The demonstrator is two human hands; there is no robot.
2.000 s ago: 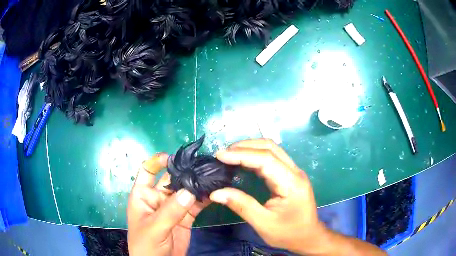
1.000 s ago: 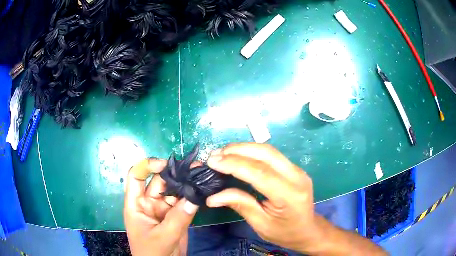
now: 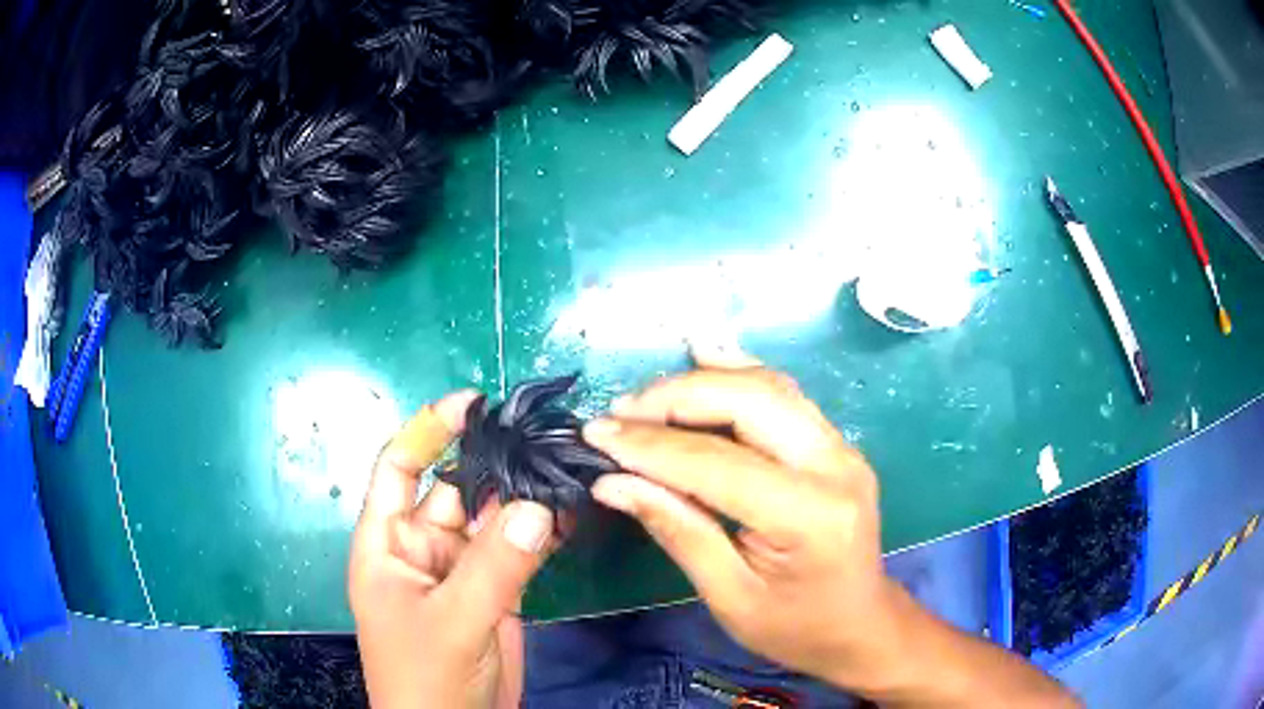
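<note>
A black spiky hair piece (image 3: 534,446) is held above the front of the green bench, its spikes pointing up and to the left. My left hand (image 3: 441,554) grips its left and lower side between thumb and fingers, with a yellowish band on one finger. My right hand (image 3: 762,519) pinches its right side with thumb and fingertips. The underside of the piece is hidden. A white glue bottle (image 3: 912,298) with a blue part lies in glare at the right.
A heap of black hair pieces (image 3: 340,180) covers the back left. A blue-handled tool (image 3: 81,364) is at the left edge. White strips (image 3: 731,94), a pen-shaped tool (image 3: 1105,288) and a red-handled brush (image 3: 1139,128) lie at right. A blue crate (image 3: 1074,568) stands below the bench.
The hair piece has been turned in my fingers and sits slightly higher than a second ago. My right fingers have closed in on its right side. Both hands still hold it.
</note>
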